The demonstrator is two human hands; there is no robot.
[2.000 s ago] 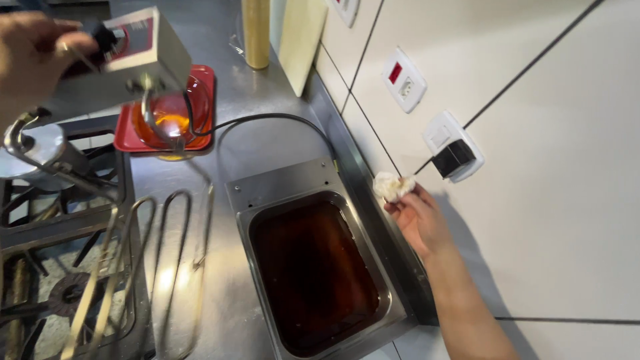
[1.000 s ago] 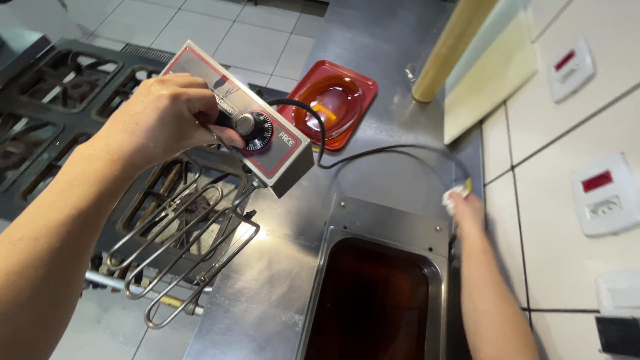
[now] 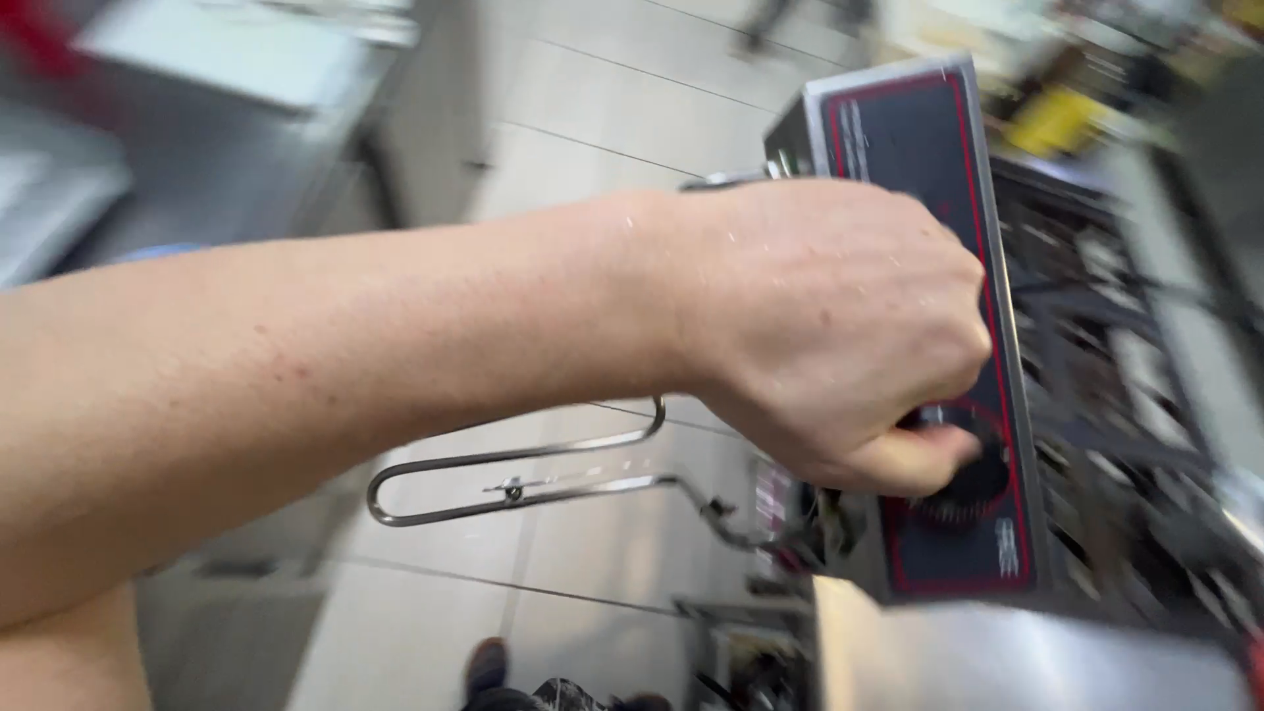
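My left hand [image 3: 839, 326] reaches in from the left and is closed on the front of an electric fryer's metal control box [image 3: 913, 148], which has a dark panel with a red border. Its thumb lies by the black round dial [image 3: 963, 484]; the part gripped is hidden under the fingers. The box's bent tubular heating element [image 3: 533, 504] extends left below my forearm, over the floor. My right hand is out of sight; a piece of bare skin shows at the lower left corner, and I cannot tell which part it is.
A gas stove with dark grates [image 3: 1086, 336] lies blurred at the right. A shiny metal surface [image 3: 1037, 662] is below the box. Metal work surfaces [image 3: 237, 148] stand at the upper left, with the tiled floor [image 3: 592, 109] between. A shoe [image 3: 486, 667] shows at the bottom.
The view has swung strongly away from the counter. My left hand still grips the control box. My right hand, by the power cord and wall one second ago, has left the view, as has the oil-filled pan.
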